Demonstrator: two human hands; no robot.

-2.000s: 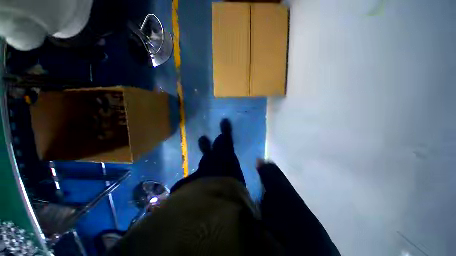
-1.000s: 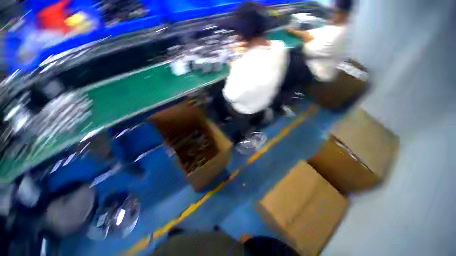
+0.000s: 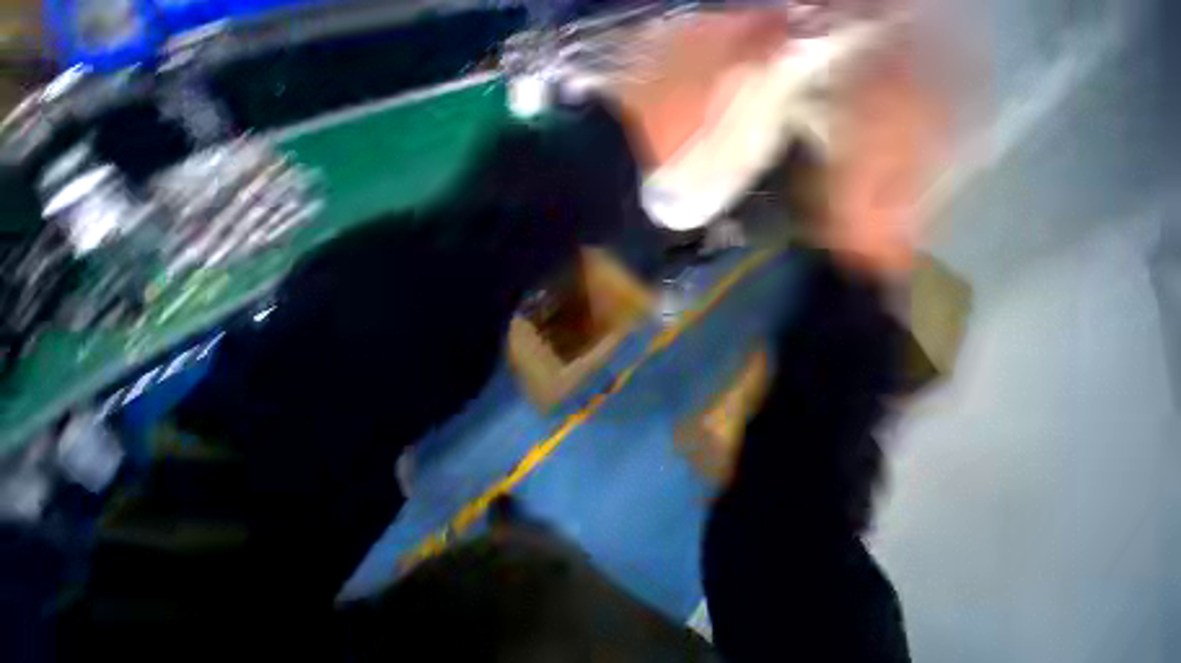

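Both my arms are raised in dark sleeves, and the picture is strongly blurred. My left hand (image 3: 706,84) is near the top, right of centre. My right hand (image 3: 887,162) is raised to its right, large and close to the lens. A pale, cream-white blurred shape (image 3: 745,143) shows between the hands. I cannot tell whether it is held or lies behind them. The fingers are too smeared to tell whether either hand is open or closed.
A green-topped bench (image 3: 389,149) runs along the left with a blurred heap of silvery parts (image 3: 233,201). An open cardboard box (image 3: 570,330) stands on the blue floor beside the yellow line (image 3: 557,440). Another box (image 3: 939,317) is partly behind my right arm.
Both my arms have come up into view, covering much of the bench and floor. The view has swung up from the floor to the bench line.
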